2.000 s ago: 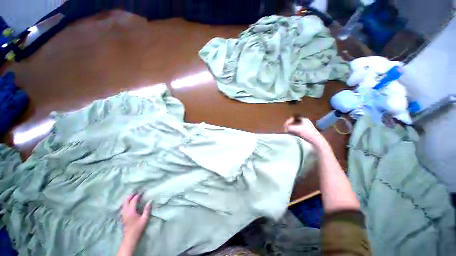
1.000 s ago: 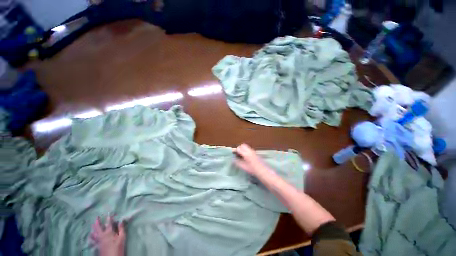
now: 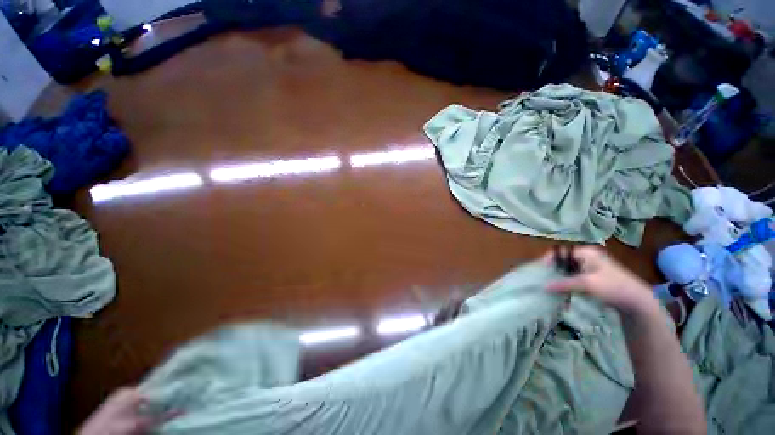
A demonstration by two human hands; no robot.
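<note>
The pale green dress is bunched and stretched between my two hands at the near edge of the table. My left hand is at the lower left, partly cut off by the frame's edge and blurred, gripping one end of the cloth. My right hand grips the other end at the right. A small dark thing, perhaps the thread snips, shows at my right fingers.
Another green dress lies crumpled at the back right. A green heap and blue cloth lie left. A white-and-blue bundle and more green cloth are right. Black garments lie across the glossy brown table.
The dress lay spread flat over the table; now it is gathered up and pulled toward me between both hands. My right hand has moved right, my left hand to the lower left. The view has shifted.
</note>
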